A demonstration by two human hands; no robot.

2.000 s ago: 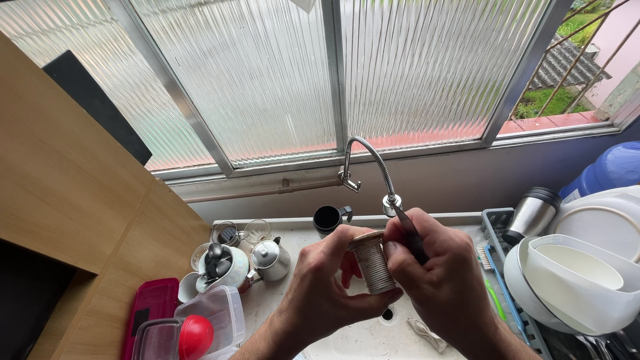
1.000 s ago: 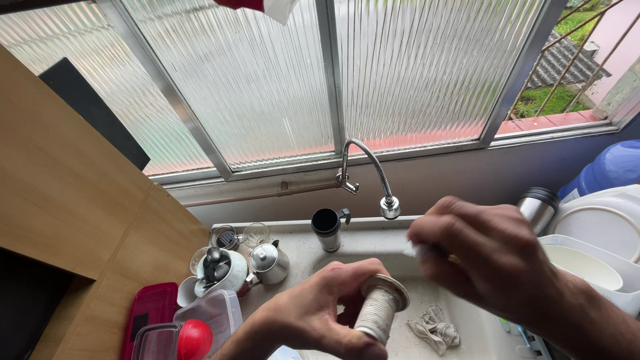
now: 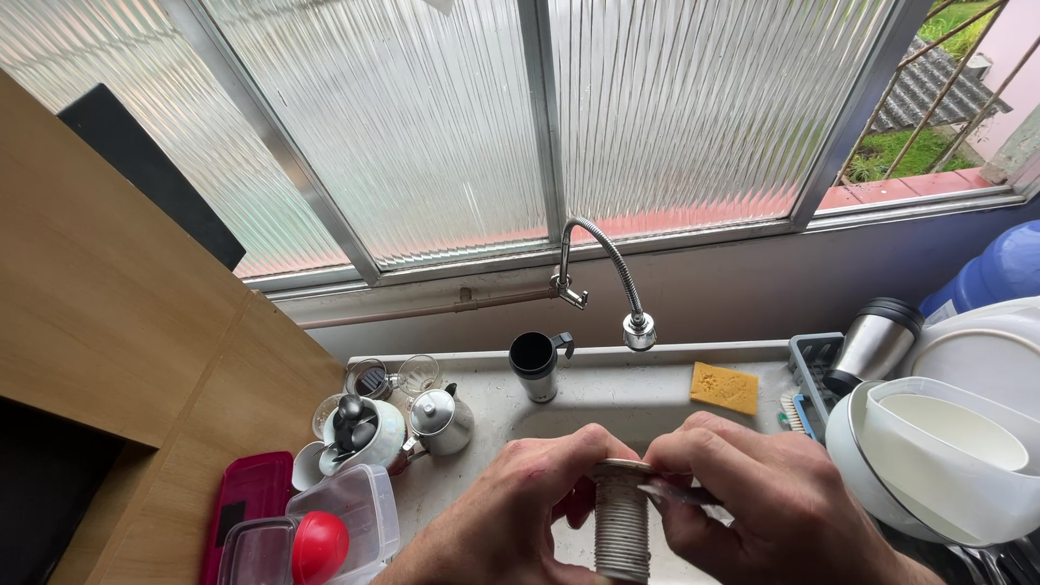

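Note:
My left hand (image 3: 536, 496) grips a threaded sink drain fitting (image 3: 621, 520), light grey with a round flange at its top. The fitting stands nearly upright over the sink basin, its lower end near the bottom edge of the view. At its right, my right hand (image 3: 731, 487) is closed around a thin metal tool (image 3: 686, 492), perhaps a knife; its pointed tip is beside the upper threads, and whether it touches them is unclear. The right fingertips are at the flange. Both hands hide much of the basin (image 3: 581, 543).
Behind the hands are a travel mug (image 3: 543, 388), a flexible faucet (image 3: 638, 329) and a yellow sponge (image 3: 725, 387). At left stand a metal coffee pot (image 3: 443, 418), a bowl of utensils (image 3: 382, 439) and plastic containers (image 3: 370, 520). A loaded dish rack (image 3: 816, 357) is at right.
One second ago my right hand was apart from the fitting; now it is back beside it with the metal tool. The fitting has gone from tilted to nearly upright.

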